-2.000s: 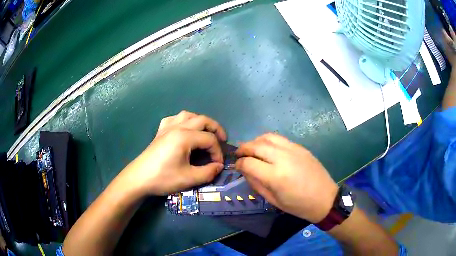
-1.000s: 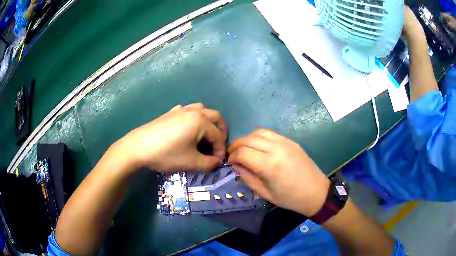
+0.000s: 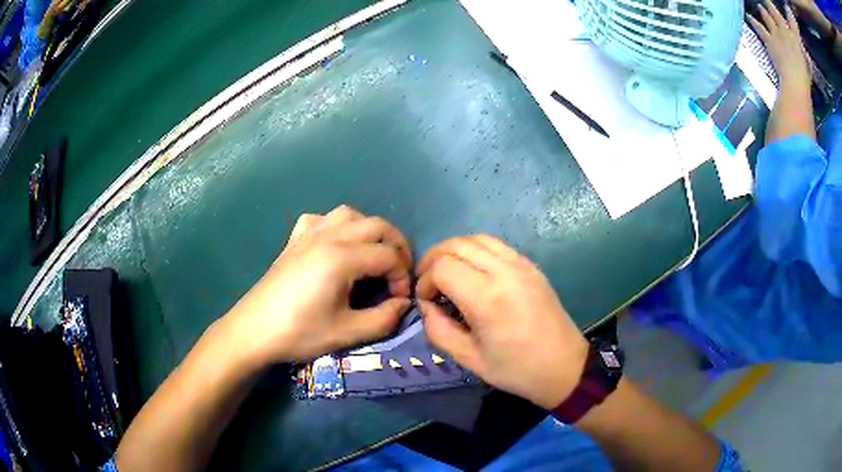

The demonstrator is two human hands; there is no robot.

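An opened phone body [image 3: 406, 373] lies on a black pad [image 3: 457, 410] at the bench's near edge. Its blue and silver main board [image 3: 327, 376] shows at the left end, with several yellow-orange tabs on the dark middle. My left hand [image 3: 337, 281] and my right hand [image 3: 499, 318] are over the phone's far long edge. The thumb and finger of each are pinched close together, fingertips nearly touching. Whatever lies between the fingertips is too small or hidden to tell.
Stacked phones on black pads [image 3: 92, 350] stand at left. Another phone [image 3: 42, 203] lies beyond the pale rail [image 3: 217, 101]. A mint-green fan [image 3: 660, 46], white paper [image 3: 614, 171] and dark pen [image 3: 580, 112] are at upper right. Another person's arm [image 3: 792, 88] reaches in at right.
My left hand has lowered again over the main board end, and my right fingers are more curled. The other person's arm at right has shifted. The whole view has moved slightly.
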